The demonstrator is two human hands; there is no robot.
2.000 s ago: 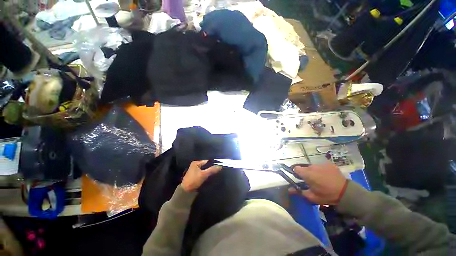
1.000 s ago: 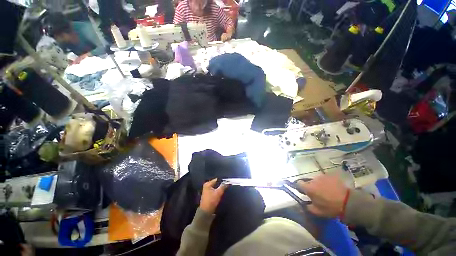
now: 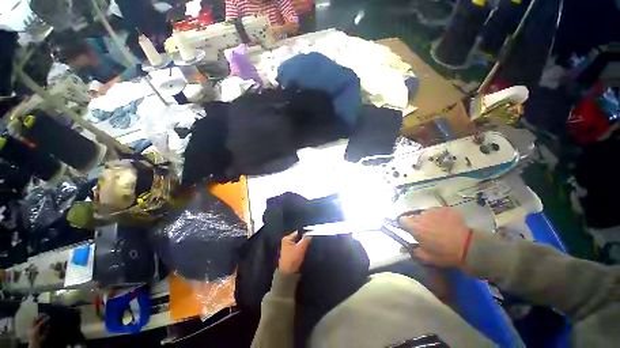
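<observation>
A black garment (image 3: 333, 268) lies over the near edge of the white sewing table (image 3: 268, 187) and hangs down towards my lap. My left hand (image 3: 292, 253) holds its cloth, thumb on top. My right hand (image 3: 438, 236) is closed around the dark handles of the tailor's shears (image 3: 333, 230). The long silver blades point left across the black cloth, and their tip is close to my left thumb. Lamp glare hides part of the blades and whether they are parted. The white sewing machine head (image 3: 452, 162) lies just beyond my right hand.
A black, blue and cream garment pile (image 3: 272, 129) covers the table's far side. A plastic-wrapped black bundle (image 3: 200, 238) sits on an orange sheet (image 3: 187, 299) at left. Thread cones (image 3: 58, 139) stand at far left. A person in a striped top (image 3: 262, 10) sits beyond. A cardboard box (image 3: 435, 102) is behind the machine.
The view first tilted up, bringing people and machines at the back into sight, then shifted slightly. My hands keep their hold on the cloth and shears, with little change between them.
</observation>
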